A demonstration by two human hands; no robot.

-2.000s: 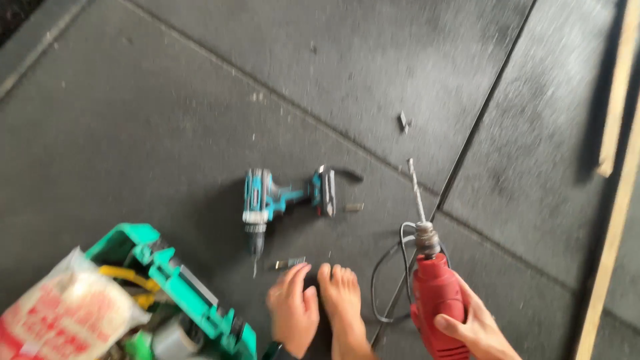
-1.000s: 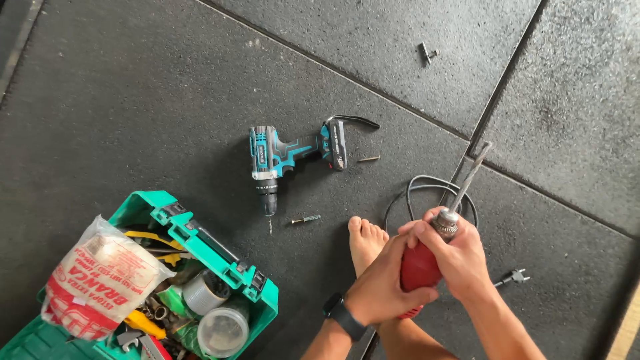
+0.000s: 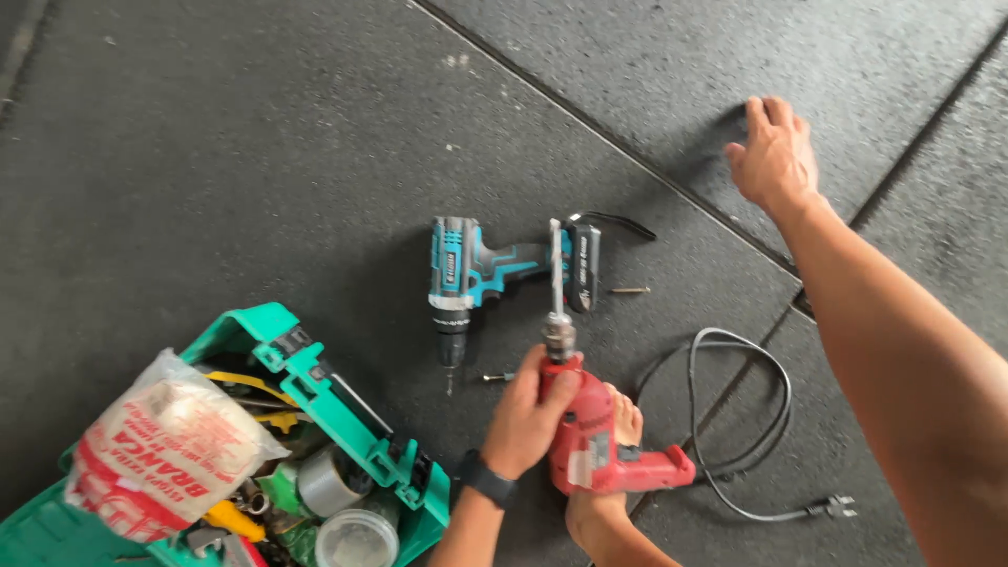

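A red corded drill (image 3: pixel 587 425) is held near its front by my left hand (image 3: pixel 524 413), with a long bit (image 3: pixel 557 268) in its metal chuck pointing up the view. My right hand (image 3: pixel 776 153) reaches out over the dark floor at the upper right, fingers apart, with nothing seen in it. What lies under that palm is hidden. Beyond the red drill lies a teal and black cordless drill (image 3: pixel 504 268) on its side. A screw or small bit (image 3: pixel 630 290) lies by its battery, and a small metal piece (image 3: pixel 498 378) near my left hand.
A green toolbox (image 3: pixel 307 394) at the lower left holds a plastic bag with red print (image 3: pixel 173 445), a tape roll (image 3: pixel 327 480), a round clear container (image 3: pixel 357 542) and tools. The drill's cord (image 3: pixel 776 378) loops at the right, its plug (image 3: pixel 839 506) on the floor. A bare foot (image 3: pixel 598 512) is behind the drill.
One second ago both my hands were on the red drill at its chuck. My right hand has let go and moved out to the upper right. The drill in my left hand has moved left.
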